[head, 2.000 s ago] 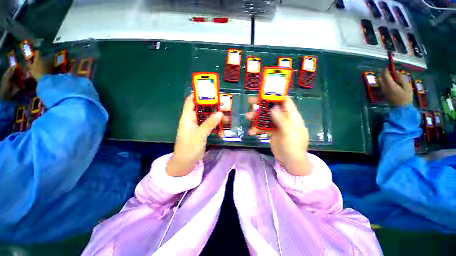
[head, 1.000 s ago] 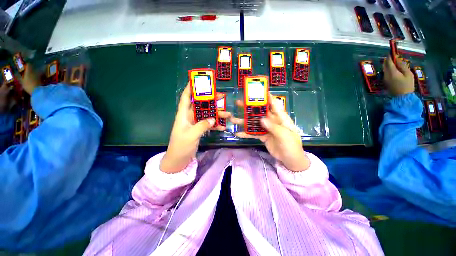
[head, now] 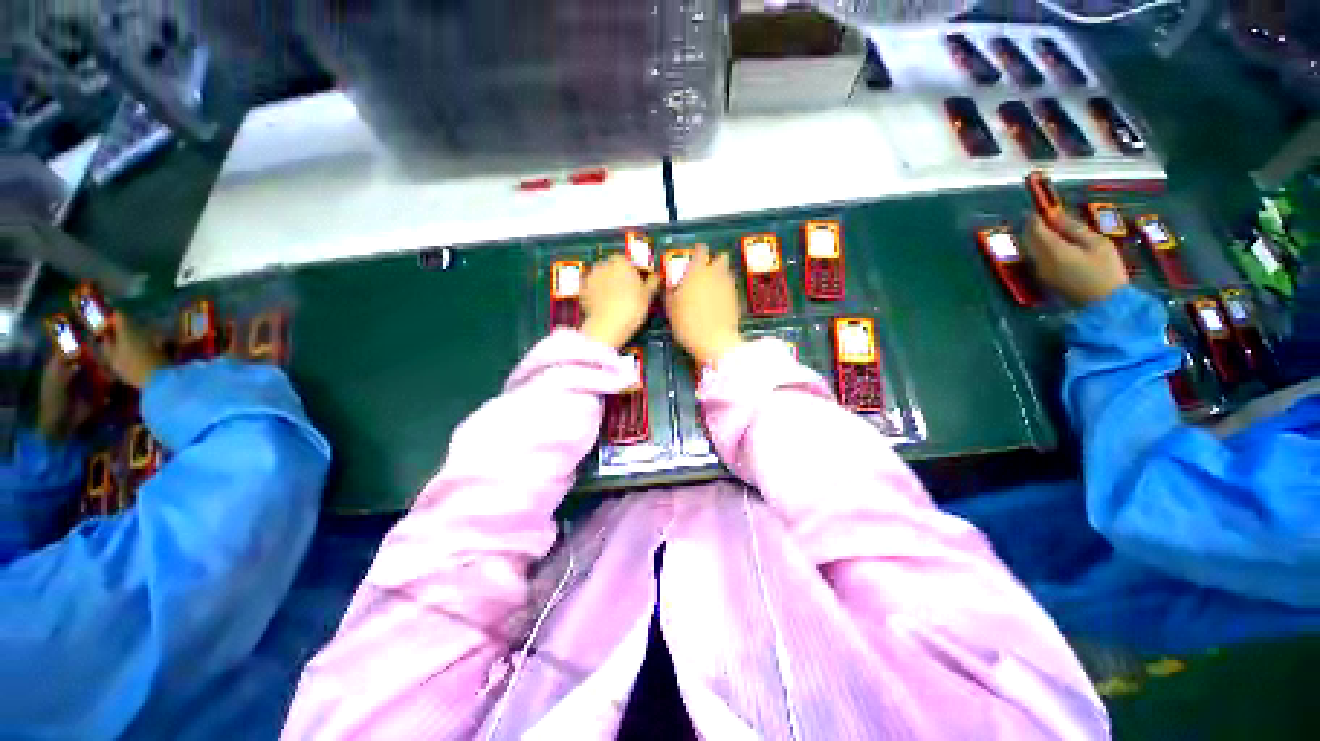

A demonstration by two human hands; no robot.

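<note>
A clear blister tray point(head: 903, 391) lies on the green bench before me with several red keypad phones, screens lit. Both arms reach to its back row. My left hand point(head: 618, 300) is over a phone point(head: 639, 252) whose lit top shows past the fingers. My right hand point(head: 705, 306) is on another phone point(head: 676, 267), mostly covered by the fingers. A phone point(head: 566, 294) lies left of my left hand; two point(head: 764, 275) point(head: 822, 261) lie right of my right hand. In the front row one phone point(head: 857, 363) lies at the right, another point(head: 627, 401) is partly behind my left sleeve.
Blue-sleeved workers handle phones at the left point(head: 232, 434) and right point(head: 1144, 391). Stacked trays point(head: 536, 87) stand on the white strip behind. Small red pieces point(head: 586, 178) lie on the strip. Dark phones point(head: 1025, 128) lie in a tray at the back right. A small black part point(head: 436, 259) lies on the bench.
Both hands have moved forward from above the tray's front to its back row, with the phones lowered to the tray. The view has tilted up, showing the stacked trays.
</note>
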